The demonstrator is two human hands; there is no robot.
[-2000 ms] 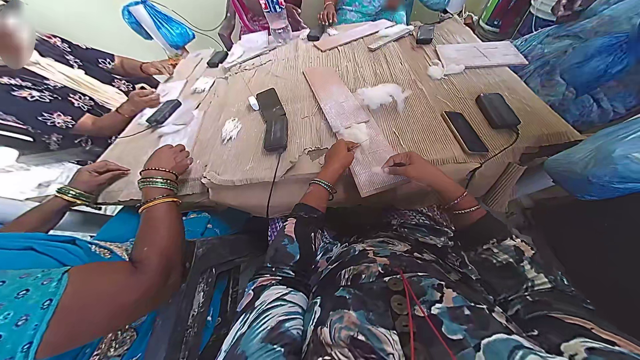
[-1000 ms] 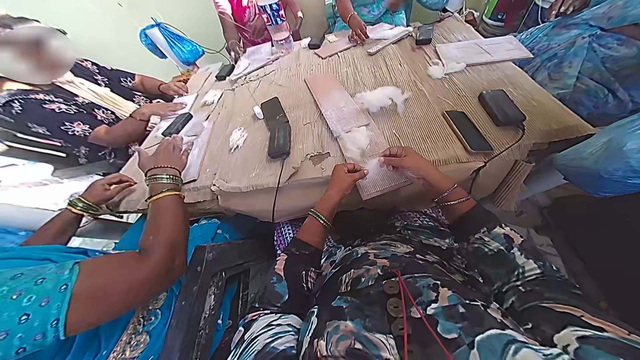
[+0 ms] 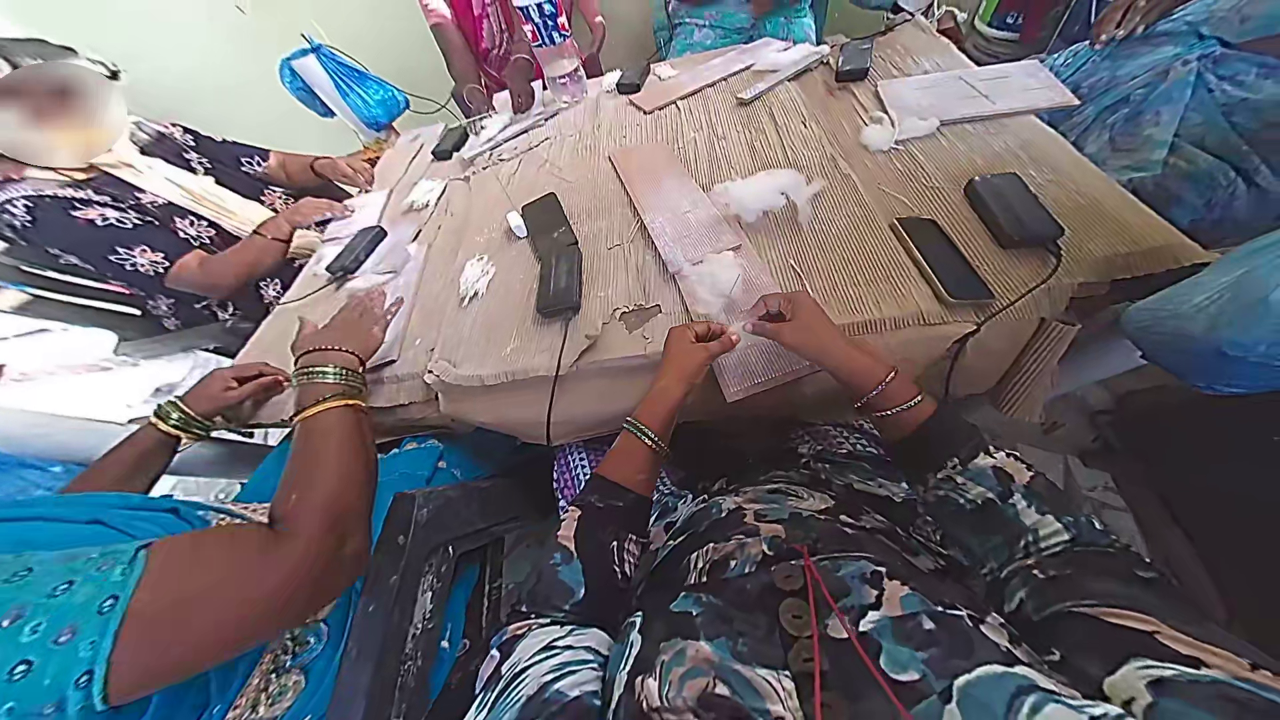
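Observation:
My left hand (image 3: 697, 352) and my right hand (image 3: 795, 325) are close together over the near end of a long flat board (image 3: 765, 370) at the table's edge. Each has thumb and forefinger pinched on a small wisp of white cotton (image 3: 738, 328) between them. Just beyond my fingers a flat patch of cotton (image 3: 712, 280) lies on the board, with a thin dark sliver on it. A larger fluffy clump of cotton (image 3: 765, 193) rests beside the board's right edge.
A smartphone (image 3: 942, 260) and a black corded box (image 3: 1014, 210) lie to the right on the corrugated cardboard (image 3: 850, 160). Another black corded device (image 3: 558, 278) and small white rolls (image 3: 477, 279) are at left. A co-worker's hands (image 3: 345, 330) are further left; other people sit around the table.
My hands were apart two seconds ago, with the right one further right; they have come together over the board. The neighbour's nearer hand has reached forward onto the white sheet.

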